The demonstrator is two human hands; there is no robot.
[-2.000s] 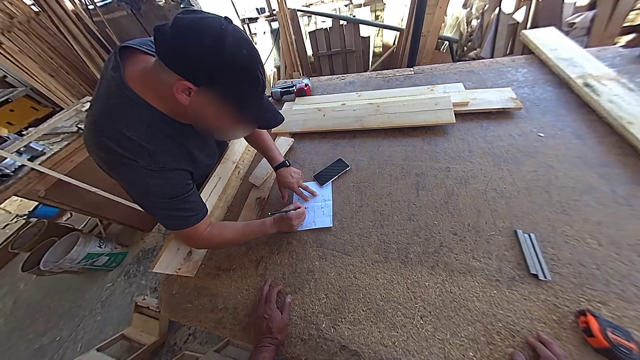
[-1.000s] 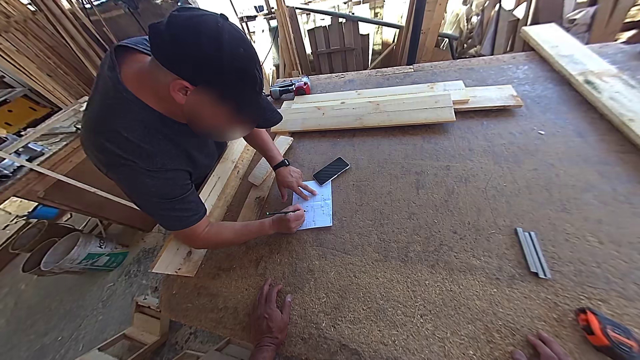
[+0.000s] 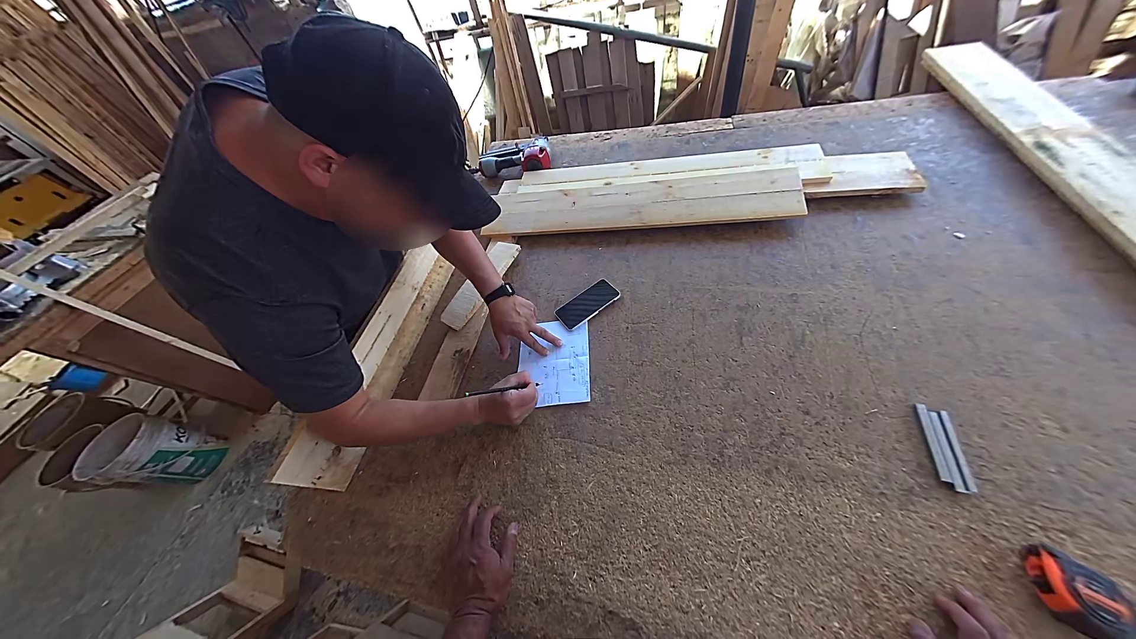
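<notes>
My left hand [image 3: 480, 561] rests flat on the worktable [image 3: 710, 382] near its front left edge, fingers a little apart, holding nothing. At the bottom right only the fingers of my right hand [image 3: 963, 617] show on the table; nothing is seen in them. Just right of them lies an orange and black tape measure [image 3: 1078, 587]. Two or so strips of metal staples [image 3: 946, 448] lie farther back. Across the corner, a co-worker bends over a sheet of paper [image 3: 564, 368], holding a pencil [image 3: 497, 390] to it. A smartphone [image 3: 587, 303] touches the paper's top edge.
Pine boards [image 3: 657, 200] lie stacked at the back, beside a red and grey power tool [image 3: 516, 157]. A long board [image 3: 1038, 133] lies at the back right. More boards [image 3: 399, 324] lie along the left edge. Buckets [image 3: 146, 448] stand on the floor at left.
</notes>
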